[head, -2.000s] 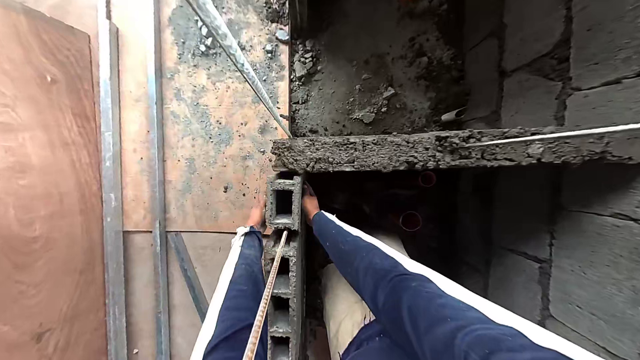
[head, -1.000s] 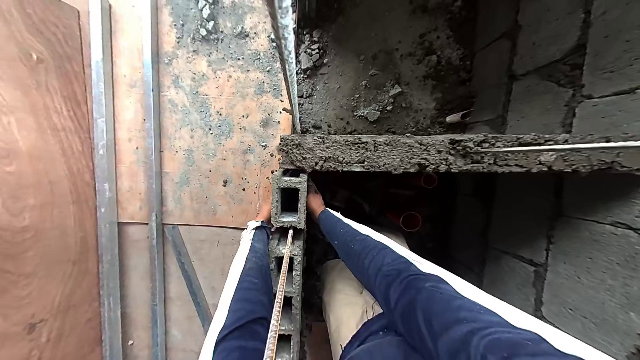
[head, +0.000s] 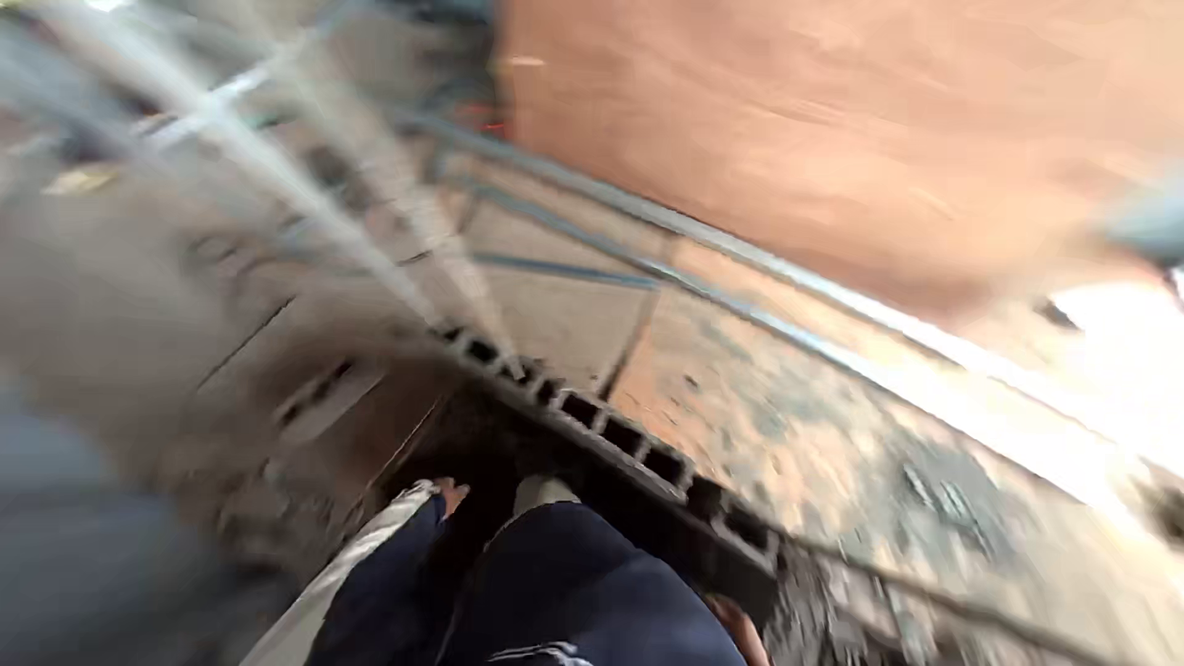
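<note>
A row of hollow concrete blocks (head: 622, 435) runs diagonally from the centre to the lower right, with dark square cavities on top. My left hand (head: 451, 497) is low over the dark gap left of the row, away from the blocks; its fingers are blurred and nothing is plainly seen in it. My right hand (head: 740, 631) shows partly at the bottom edge, beside the lower-right end of the row; its fingers and any contact are hidden. Rough grey mortar (head: 832, 601) lies past that end.
Long metal bars (head: 777, 264) cross the mortar-stained boards (head: 768, 416) right of the row. A large reddish-brown panel (head: 832, 120) fills the upper right. Blurred pale poles (head: 314, 185) slant down towards the blocks. A dark gap (head: 490, 435) lies beside the row.
The view has swung round strongly. Both hands were on opposite sides of the end block; now my left hand is off it and apart from the row.
</note>
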